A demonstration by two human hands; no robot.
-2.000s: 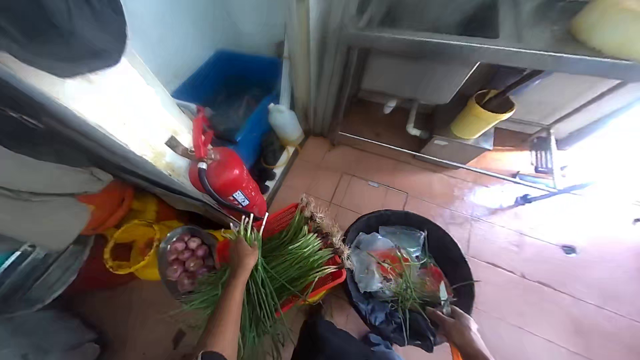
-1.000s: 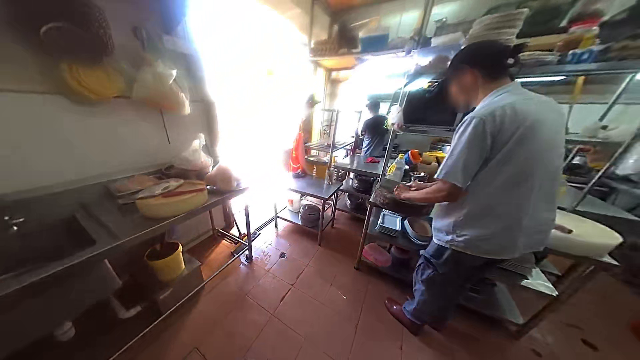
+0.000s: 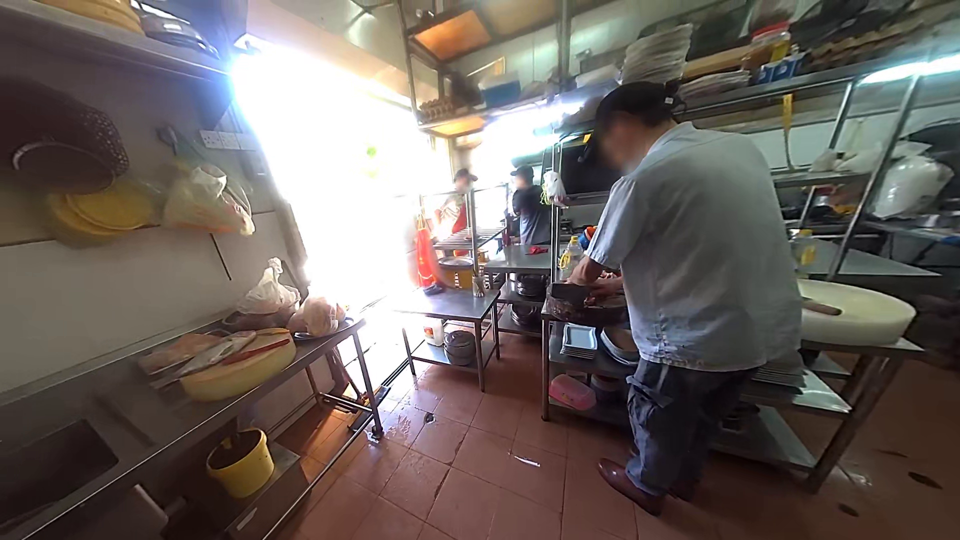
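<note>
Neither my left hand nor my right hand is in the head view. At the left, a stainless steel sink counter (image 3: 187, 420) bears a round, thick cutting board (image 3: 240, 373) with a long fish-like item and a red-handled tool lying across it. Plastic bags (image 3: 268, 289) sit behind the board. On the right a co-worker (image 3: 697, 247) in a dark cap and a light shirt bends over a metal table, both hands low at a dark round block (image 3: 585, 304). What those hands hold is not clear.
A yellow bucket (image 3: 241, 463) stands under the counter. A low steel table (image 3: 446, 304) is near the bright doorway, with two people (image 3: 531, 206) beyond. A white round board (image 3: 855, 311) lies at the right. The tiled floor (image 3: 480, 465) has wet patches.
The view has swung up and away from the floor, where my hands were at green stalks and a black tub two seconds ago. A further person now shows near the doorway.
</note>
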